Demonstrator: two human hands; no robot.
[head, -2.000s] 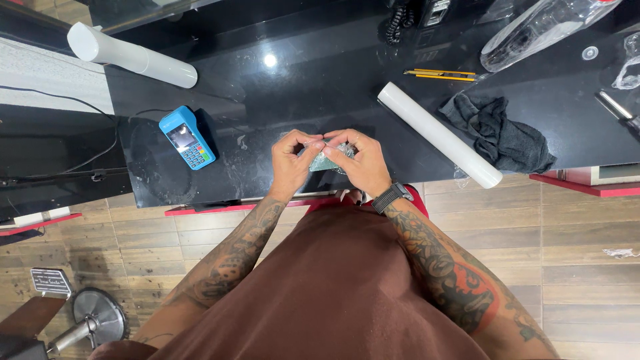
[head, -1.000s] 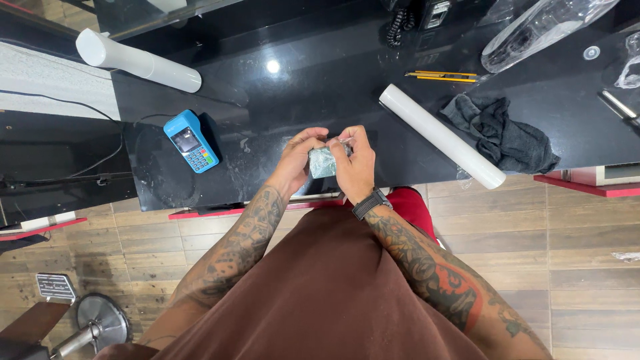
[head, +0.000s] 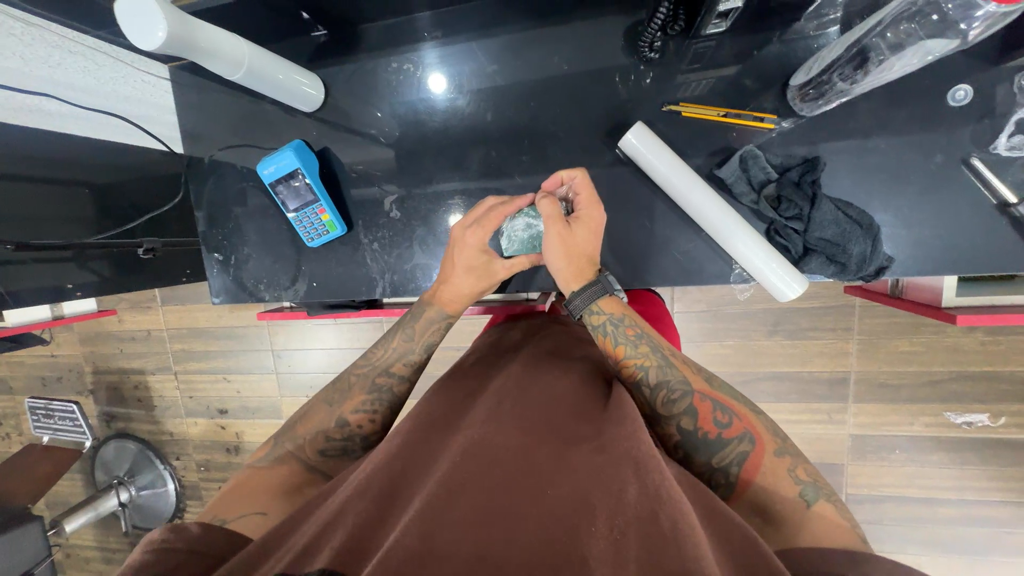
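Between my two hands is a small greenish packet in clear plastic film (head: 523,232), held just above the near edge of the black counter (head: 448,144). My left hand (head: 483,248) grips its left side, with the thumb under its lower edge. My right hand (head: 578,228) covers the right side and pinches the film at the top between thumb and fingers. What exactly is wrapped cannot be told. To the right of my hands lies a white roll (head: 712,210), slanting over the counter's near edge, beside a crumpled dark cloth (head: 812,208).
A blue card terminal (head: 302,194) lies at left, below a white cylinder (head: 240,60). Farther right are a yellow snap-off cutter (head: 724,116), a large clear plastic bottle (head: 880,56), a small clear disc (head: 960,95) and a metallic tool (head: 992,182). A coiled black cord (head: 660,32) sits at the back.
The packet, mostly covered by my fingers two seconds ago, shows more between my hands. My fingers have shifted around it, and my right fingers now pinch at its top.
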